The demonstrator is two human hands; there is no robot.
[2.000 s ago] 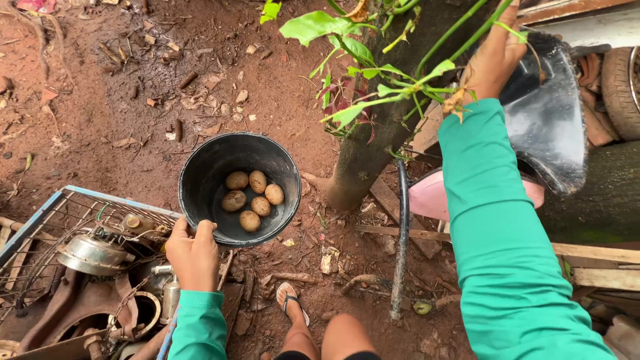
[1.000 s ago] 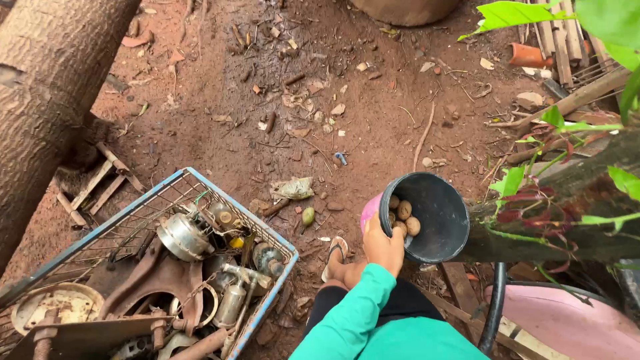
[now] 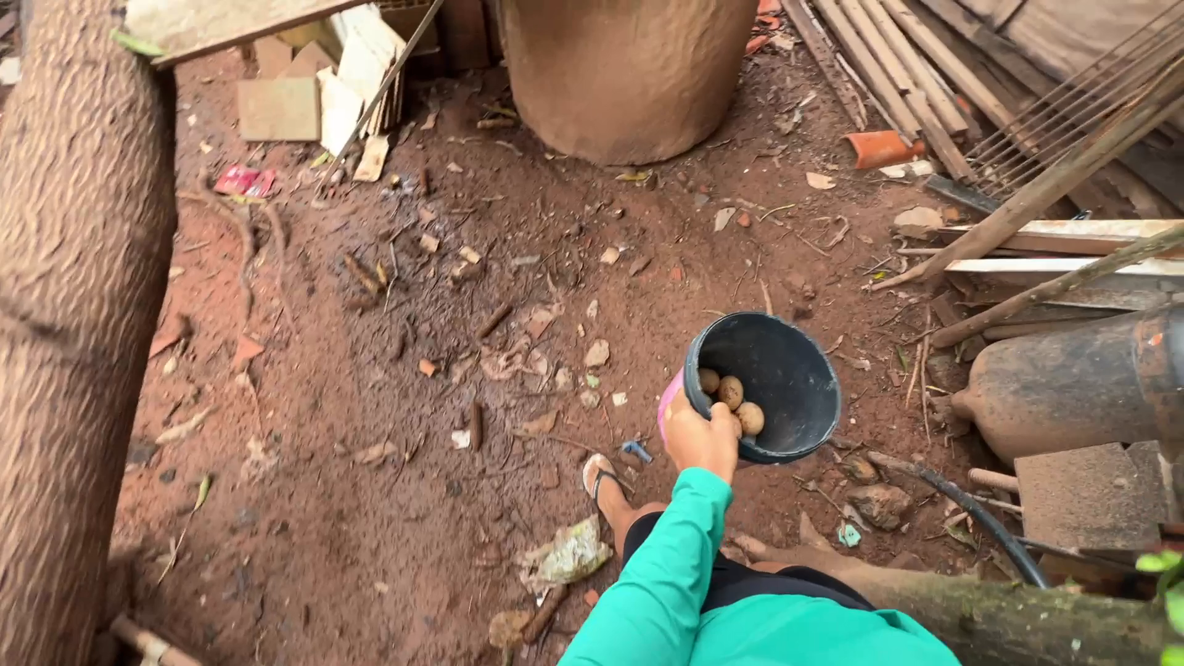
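Note:
My left hand [image 3: 705, 438] grips the near left rim of a black plastic bucket [image 3: 797, 393], whose outer side shows pink on the left. The bucket tilts, its mouth facing up and to the right. Several brown, speckled round things that look like eggs [image 3: 731, 392] lie against its left inner wall, close to my fingers; part of them is hidden by my hand. A green sleeve covers my left arm. My right hand is out of the frame.
A thick tree trunk [image 3: 79, 305] rises on the left. Ahead stands a large clay-coloured vessel [image 3: 634, 79]. Wooden slats [image 3: 888, 74], a metal cylinder [image 3: 1064, 388] and a black hose [image 3: 980, 518] lie on the right. Plastic litter [image 3: 569, 555] and sticks dot the muddy ground.
My right hand, up by the leaves two seconds ago, has left the view. The bucket has tilted in my left hand. The view has swung forward, and the crate of metal parts is out of sight.

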